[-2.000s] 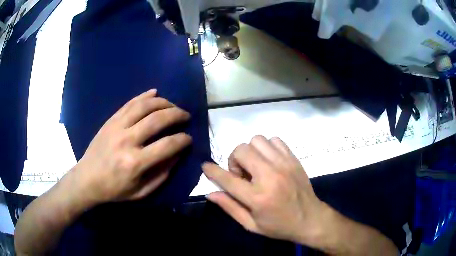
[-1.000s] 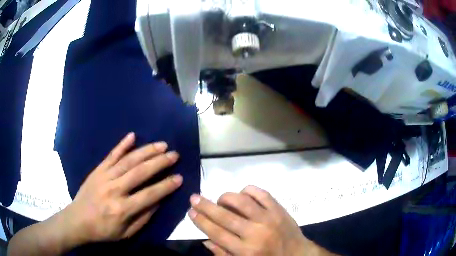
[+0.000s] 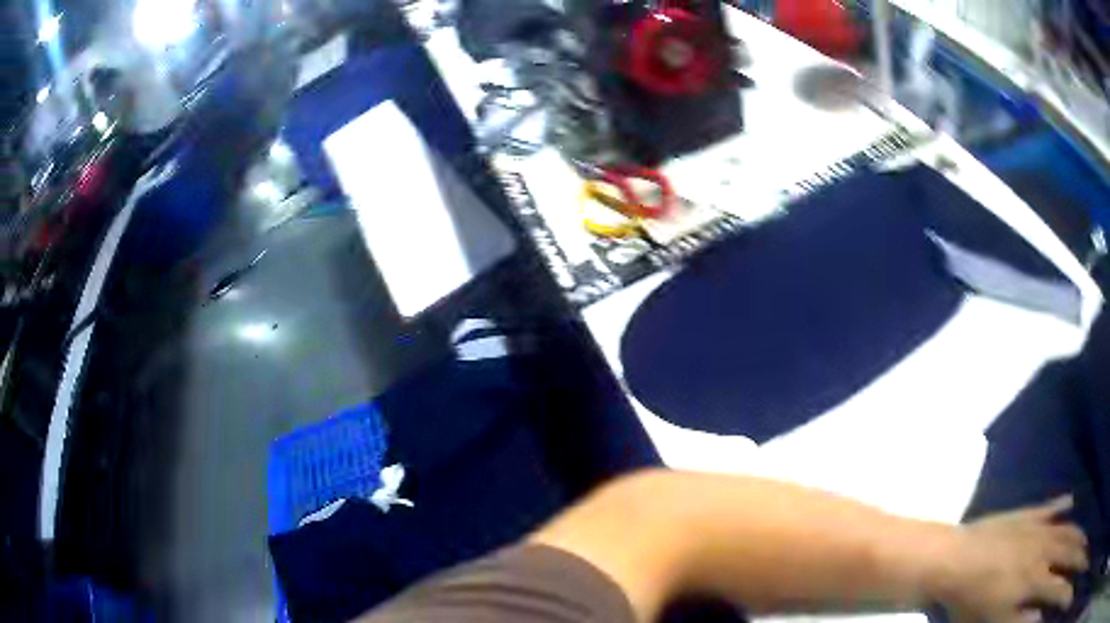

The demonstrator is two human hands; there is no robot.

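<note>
The view is tilted and blurred. My left hand point(image 3: 1016, 562) lies at the lower right on a dark navy cloth panel point(image 3: 1047, 444), fingers a little apart, with no visible grip on the cloth. My left forearm crosses the bottom from a brown sleeve. Another navy piece point(image 3: 791, 310) with a rounded end lies flat on the white table point(image 3: 883, 444), beyond the forearm. A pale grey strip point(image 3: 1010, 278) lies at its right end. My right hand is out of the picture, and so are the machine head and needle.
Red and yellow looped handles point(image 3: 627, 202) lie on the table, near a dark object with a red round part point(image 3: 672, 51). Left of the table are dark cloth, a white piece point(image 3: 396, 213) and a blue plastic basket point(image 3: 326, 465). A grey floor area shows farther left.
The view has swung left, away from the sewing machine. My left hand now shows at the lower right, still on dark cloth. My right hand has left the picture.
</note>
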